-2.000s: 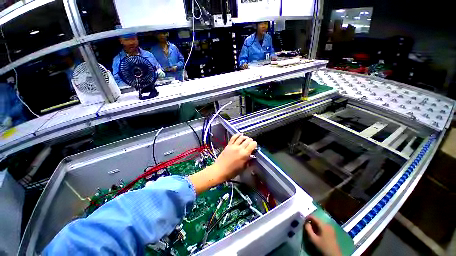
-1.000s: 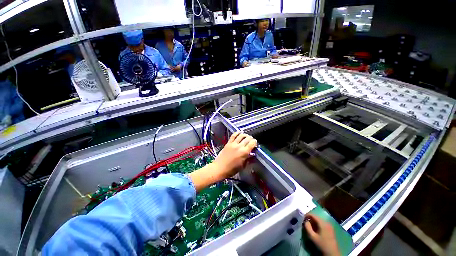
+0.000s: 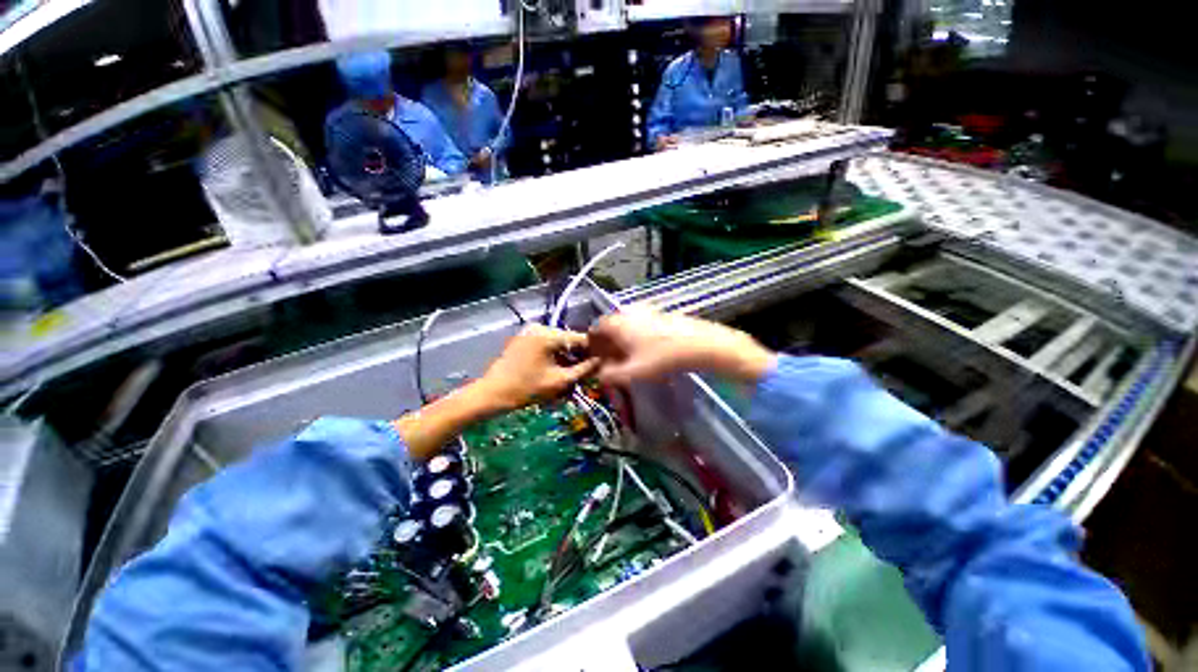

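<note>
The light-grey open enclosure (image 3: 305,352) lies in front of me with a green circuit board (image 3: 506,499) on its floor. Both my bare hands meet above the far right part of the board. My left hand (image 3: 536,365) pinches the wire bundle (image 3: 579,352) with its fingertips. My right hand (image 3: 644,347) is slightly blurred, its fingertips closed at the same bundle; the exact wire in each hand is hidden. The white cable (image 3: 587,273) rises just behind my hands. Black capacitors with pale tops (image 3: 442,491) stand on the board below my left forearm.
A black cable (image 3: 422,352) stands at the back wall. Beyond the enclosure, a raised white shelf (image 3: 526,204) carries a dark fan (image 3: 375,160) and a white fan (image 3: 256,184). People in blue coats are behind it. A metal conveyor frame (image 3: 972,328) runs along the right.
My right hand has moved from outside the enclosure's near right corner up to the wires. My left hand has left the end wall's rim and moved left to the wires. The view has shifted slightly.
</note>
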